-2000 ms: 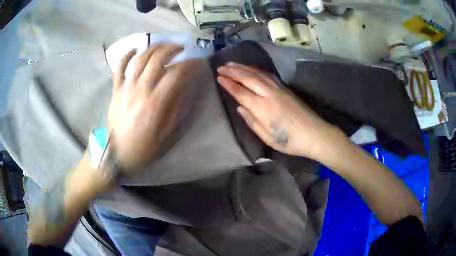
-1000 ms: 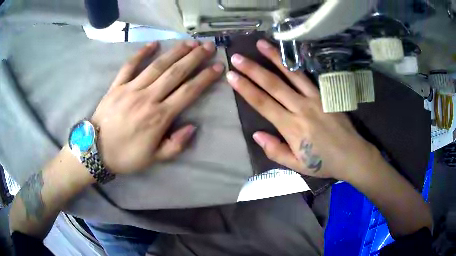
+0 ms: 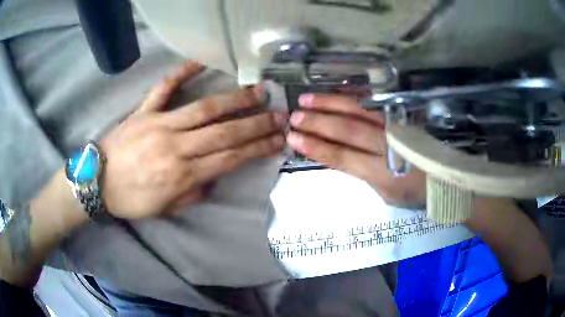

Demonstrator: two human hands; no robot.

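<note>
A grey-taupe garment panel (image 3: 235, 229) lies on the left of the table and hangs over its front edge. My left hand (image 3: 155, 155) lies flat on it, fingers slightly apart, fingertips near the needle area. My right hand (image 3: 365, 148) is partly hidden behind the machine parts; its fingertips meet those of my left hand at the panel's right edge. A dark cloth strip (image 3: 299, 100) shows between the fingertips. The cream sewing machine head (image 3: 192, 25) covers the top of the view and hides the needle.
A ribbed cream dial (image 3: 447, 201) and thin metal guides hang over my right hand. A black padded bar (image 3: 110, 37) hangs left of the head. The white table (image 3: 328, 204) carries a printed tape measure (image 3: 347, 238). A blue crate (image 3: 433, 278) stands below at right.
The view has moved closer to the machine head. The dark cloth has moved up under the head, uncovering the white table and tape measure. My right hand's fingers have drawn together beside my left fingertips.
</note>
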